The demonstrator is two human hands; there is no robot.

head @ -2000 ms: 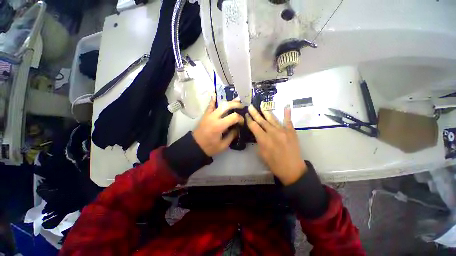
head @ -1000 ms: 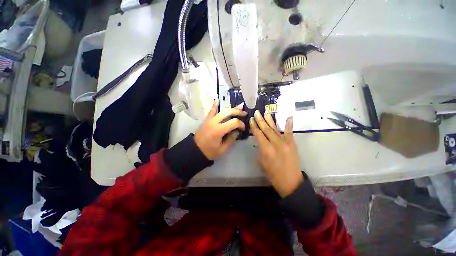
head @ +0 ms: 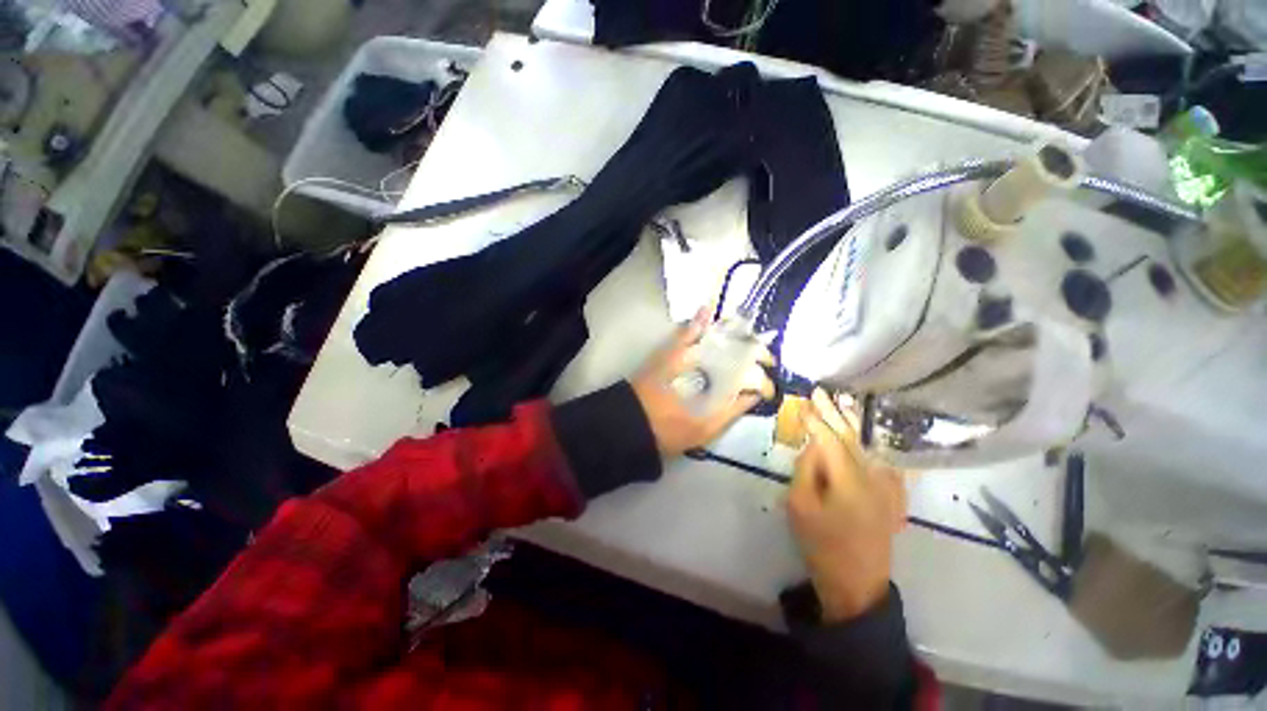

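A small part of a black fabric piece (head: 789,381) shows between my two hands, beside the sewing machine head (head: 917,299). My left hand (head: 674,413) is at its left end, fingers bent; the pale lamp head (head: 720,364) covers part of this hand, so its grip is hidden. My right hand (head: 845,514) is to the right and nearer me, its fingertips closed together on the fabric's right end. A yellow block (head: 792,421) shows between the hands. The needle and presser foot cannot be made out.
Long black cut pieces (head: 556,264) lie on the table's left side, with a thin dark strap (head: 479,202) beyond them. Open snips (head: 1021,539), a black slim tool (head: 1073,507) and a brown pad (head: 1137,597) lie at the right. A ribbed lamp tube (head: 889,208) arches over the table.
The view has swung left and tilted, showing the machine head from its side. My hands have gone from flat on the fabric under the machine to bent fingers close together around its end.
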